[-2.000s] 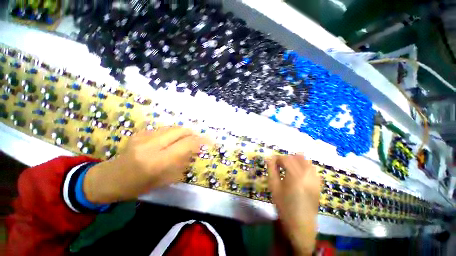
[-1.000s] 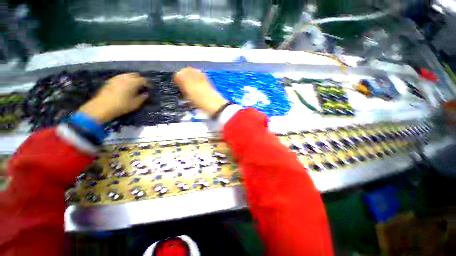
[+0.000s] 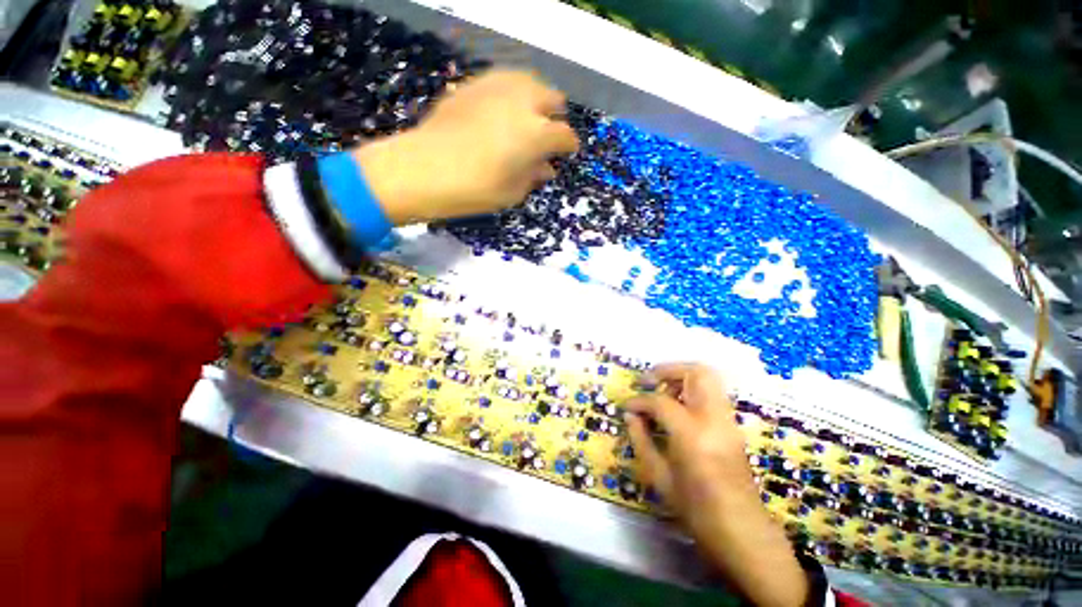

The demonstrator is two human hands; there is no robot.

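Observation:
My left hand (image 3: 475,148), with a blue wrist band (image 3: 352,202), is over the smaller black components (image 3: 581,219), fingers curled; whether it holds a part cannot be told. My right hand (image 3: 694,439) is over the circuit board panels (image 3: 498,403), thumb and fingertips close together at the boards; any part between them is too small to tell. The tan boards carry repeating rows of black, silver and blue fitted parts. The large loose black pile (image 3: 297,71) is behind and left. The blue disc capacitors (image 3: 759,237) lie in a loose pile to the right.
Boards with yellow-and-black parts lie at the far left (image 3: 119,48) and right (image 3: 975,391). Green-handled pliers (image 3: 914,356) lie beside the right one. A metal edge (image 3: 392,457) runs along the near side. A raised pale ledge (image 3: 712,107) and cables (image 3: 1009,142) are behind.
A second ago both hands were over the black parts. My right hand has moved to the boards; my left hand remains over the black parts. The camera view has tilted.

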